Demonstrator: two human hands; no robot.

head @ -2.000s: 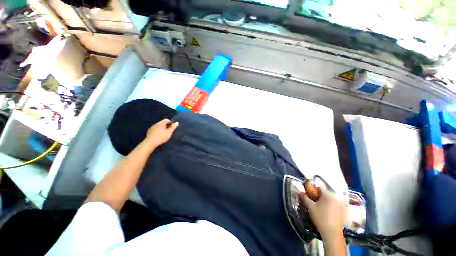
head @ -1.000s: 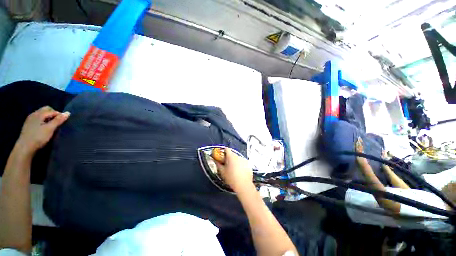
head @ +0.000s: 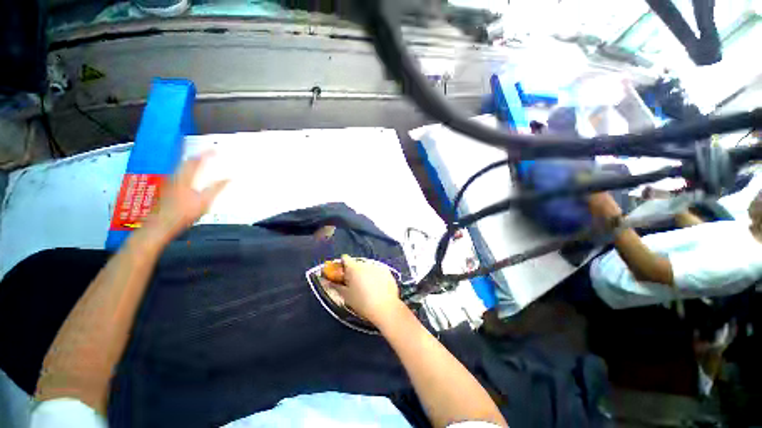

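A dark garment with pale stitched seam lines lies over the black padded buck, which shows at its left end. My right hand is closed on the orange-brown handle of the steam iron. The iron stands flat on the right part of the garment, its tip towards the upper left. My left hand is raised at the garment's far left edge, slightly blurred, with fingers apart and nothing in it. A narrow sleeve-like tube of cloth lies behind the main body.
Black hoses run from the iron rightward and arch across the upper right. A blue swing arm with a red label stands behind the garment on the white table. White rumpled cloth lies right of the iron. Another person works at a neighbouring station.
My left hand has let go of the garment's left edge and lifted up and away. The iron has stayed on the right part of the garment. The view has shifted and hoses now cross it.
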